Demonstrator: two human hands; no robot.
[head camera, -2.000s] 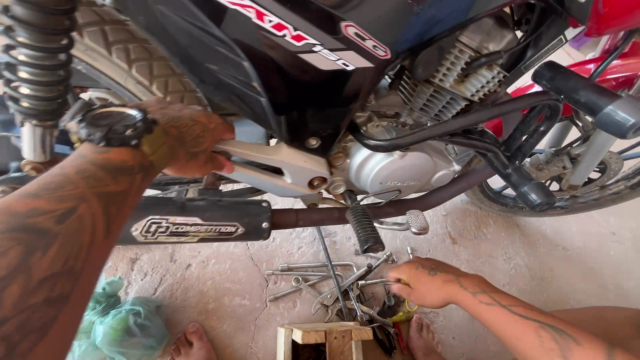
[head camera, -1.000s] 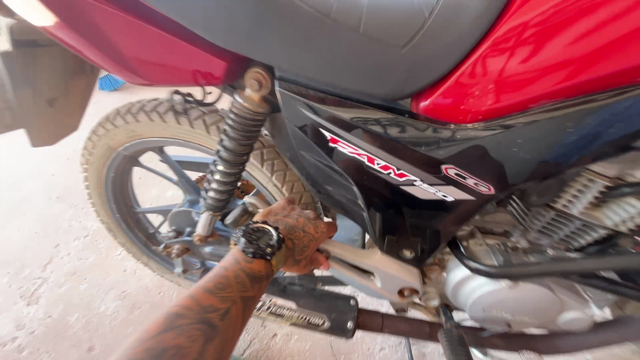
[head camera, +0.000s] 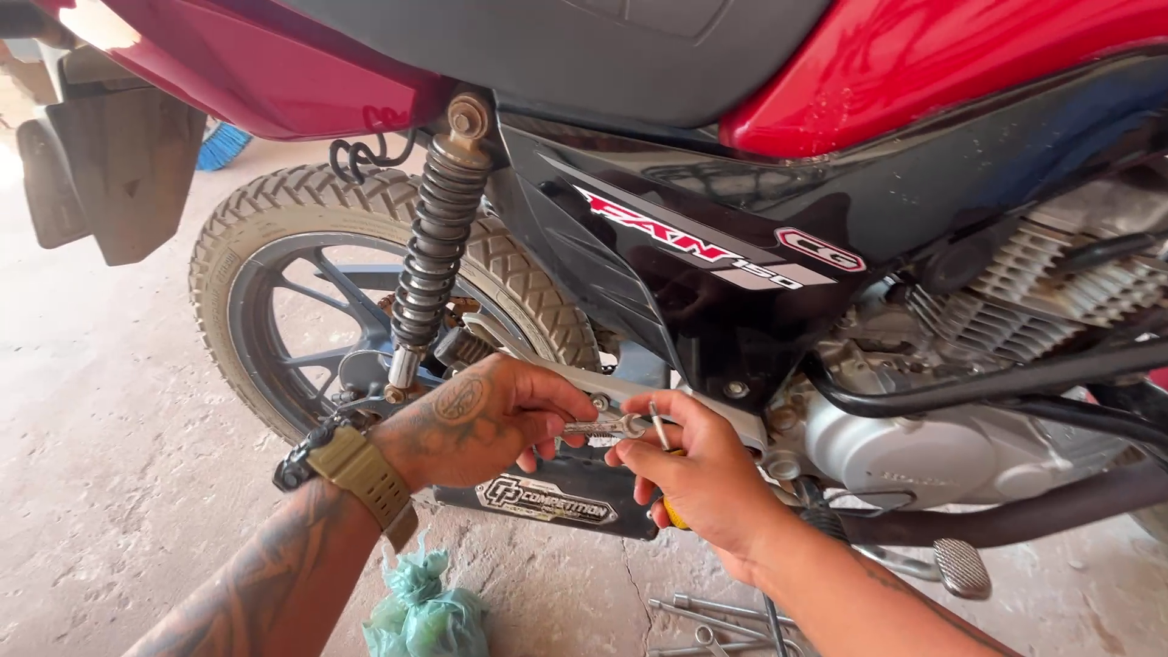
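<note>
My left hand (head camera: 474, 420), with a watch on the wrist, holds a small metal wrench (head camera: 593, 426) by its shaft. The wrench's end reaches the fingers of my right hand (head camera: 693, 465). Within that hand is a screwdriver with a yellow handle (head camera: 675, 513), its short metal shaft pointing up. Both hands are in front of the motorcycle's silver footrest bracket (head camera: 744, 424), above the black exhaust muffler (head camera: 566, 502). A bolt head (head camera: 599, 401) shows on the bracket just above the wrench.
The rear shock absorber (head camera: 440, 237) and rear wheel (head camera: 214, 274) stand to the left, the engine cover (head camera: 903, 447) to the right. A metal brake pedal (head camera: 961, 568) juts out at lower right. On the floor lie several wrenches (head camera: 721, 620) and a tied green plastic bag (head camera: 429, 607).
My left hand has let go of the bracket area and now holds the wrench. My right hand, earlier over the tools on the floor, is up beside it with the screwdriver. The view has shifted toward the rear wheel.
</note>
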